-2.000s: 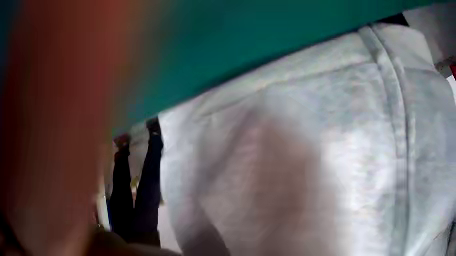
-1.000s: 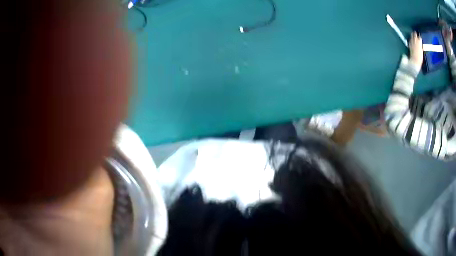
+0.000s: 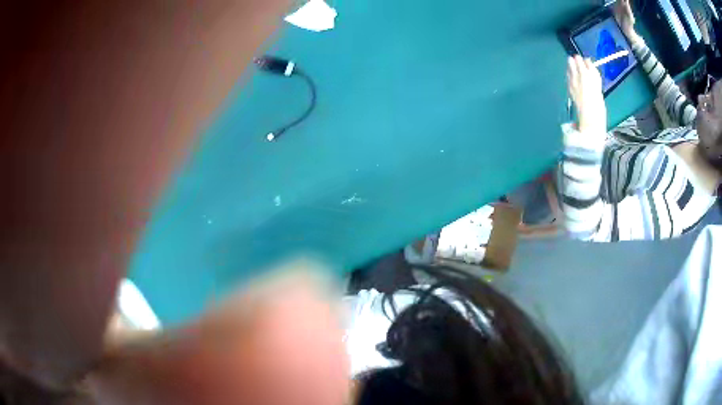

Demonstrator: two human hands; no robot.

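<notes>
Blurred skin (image 3: pixel 269 340), very close to the lens, fills the left side and the lower middle. It looks like a hand, but I cannot tell whether it is my left or my right, or whether it holds anything. No second hand can be made out. Beyond it lies a green bench mat (image 3: pixel 412 119). A short black cable (image 3: pixel 313 95) with a thicker plug end and a small pale tip lies loose on the mat. A crumpled white piece (image 3: pixel 313 15) lies at the top, beside the skin.
At the right, a person in a striped top (image 3: pixel 657 186) has both hands at a dark-framed device (image 3: pixel 606 51) with a blue screen. An open brown box (image 3: pixel 500 236) with white contents is below the bench edge. Dark hair (image 3: pixel 467 340) fills the bottom middle; pale cloth (image 3: pixel 681 340) is at lower right.
The view has swung and tilted; the whole cable and more of the seated person now show. The blurred skin now also spreads across the lower middle. The white ring-like rim at lower left is mostly gone.
</notes>
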